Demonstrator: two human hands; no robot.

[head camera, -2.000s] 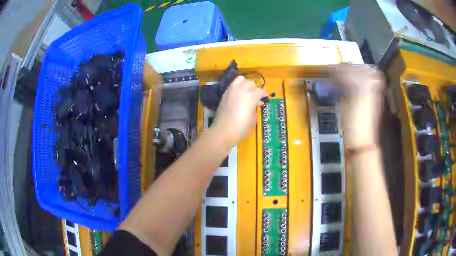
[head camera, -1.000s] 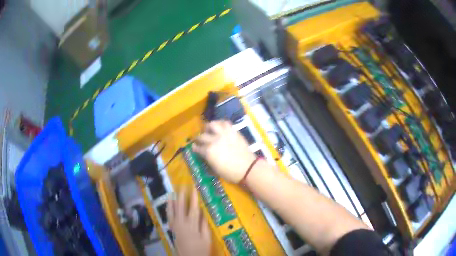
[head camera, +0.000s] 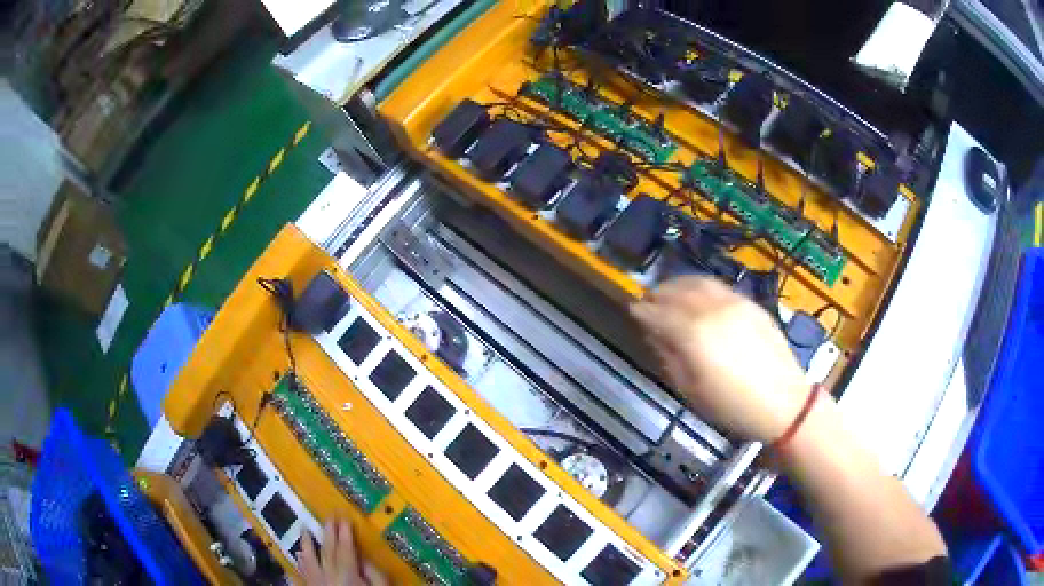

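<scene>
The near orange tray [head camera: 246, 332] has one black power adapter [head camera: 321, 302] at the far end of its right socket row and another adapter [head camera: 220, 441] at its left row. The other visible sockets [head camera: 471, 450] are uncovered. Its green connection board [head camera: 332, 444] runs down the middle. My left hand [head camera: 335, 559] lies low on this tray at the bottom edge, cut off, fingers apart. My right hand [head camera: 716, 343], slightly blurred, is over the near edge of the second orange tray [head camera: 429, 97], beside its row of adapters [head camera: 586, 206]. Its fingertips are hidden, so its grip cannot be told.
Metal conveyor rails [head camera: 538, 315] and round units lie between the trays. A blue basket [head camera: 92, 504] with black adapters stands at lower left, and blue bins [head camera: 1013, 424] at right. A white surface [head camera: 916, 332] borders the second tray. A cardboard box [head camera: 80, 246] stands on the floor.
The view has swung right, bringing the second tray to the centre. My right hand has left the near tray's adapter and moved to the second tray. My left hand stays low on the near tray.
</scene>
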